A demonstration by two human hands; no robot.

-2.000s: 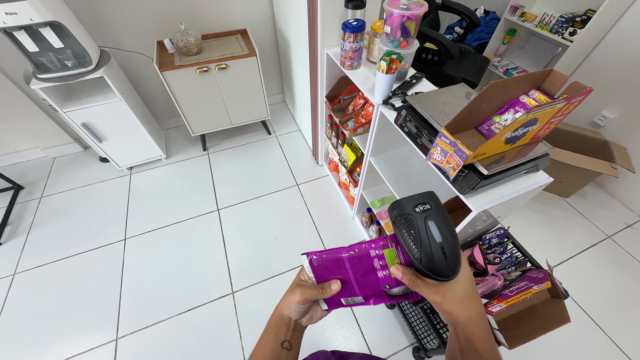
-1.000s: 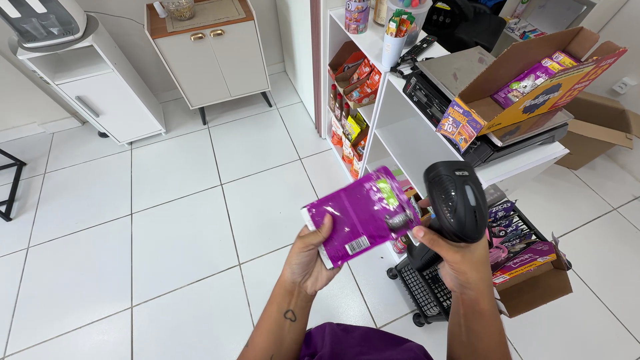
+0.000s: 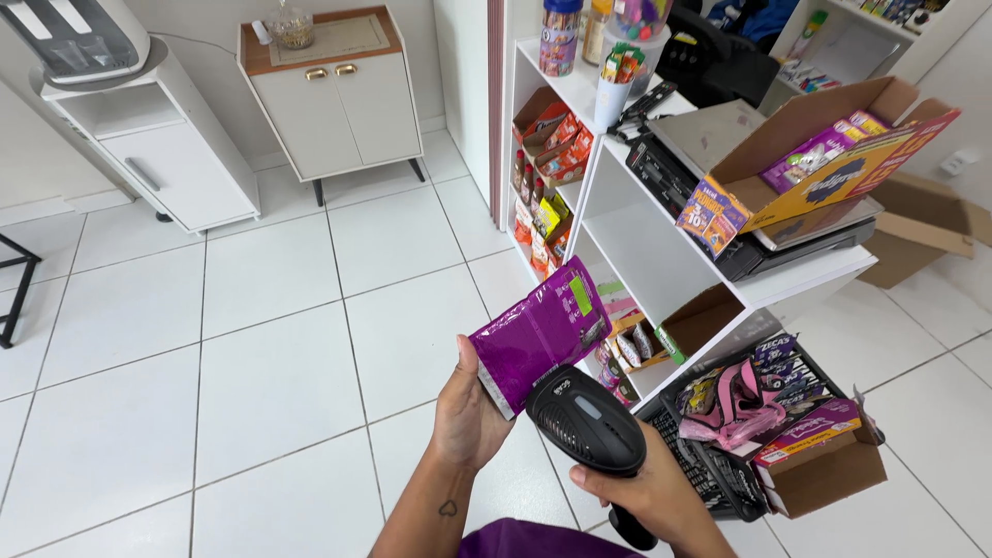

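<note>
My left hand (image 3: 474,411) grips a glossy purple pouch (image 3: 542,325) by its lower left end, thumb along the edge. The pouch is tilted, its far end up to the right. A black handheld barcode scanner (image 3: 587,418) is in my right hand (image 3: 643,484), held around the handle. The scanner's head overlaps the pouch's lower edge, close to a printed barcode; whether they touch I cannot tell. My right fingers are partly hidden behind the handle.
A white shelf unit (image 3: 666,248) with snacks stands ahead right, topped by an open Pedigree carton (image 3: 845,186) of pouches. Below, a black plastic basket (image 3: 666,426) holds packets, a pink strap and an opened carton (image 3: 829,473). Two white cabinets (image 3: 341,116) stand at the far wall.
Both hands first held the pouch, the scanner also in my right hand. My right hand has let go of the pouch, and the scanner's head has moved to its lower edge.
</note>
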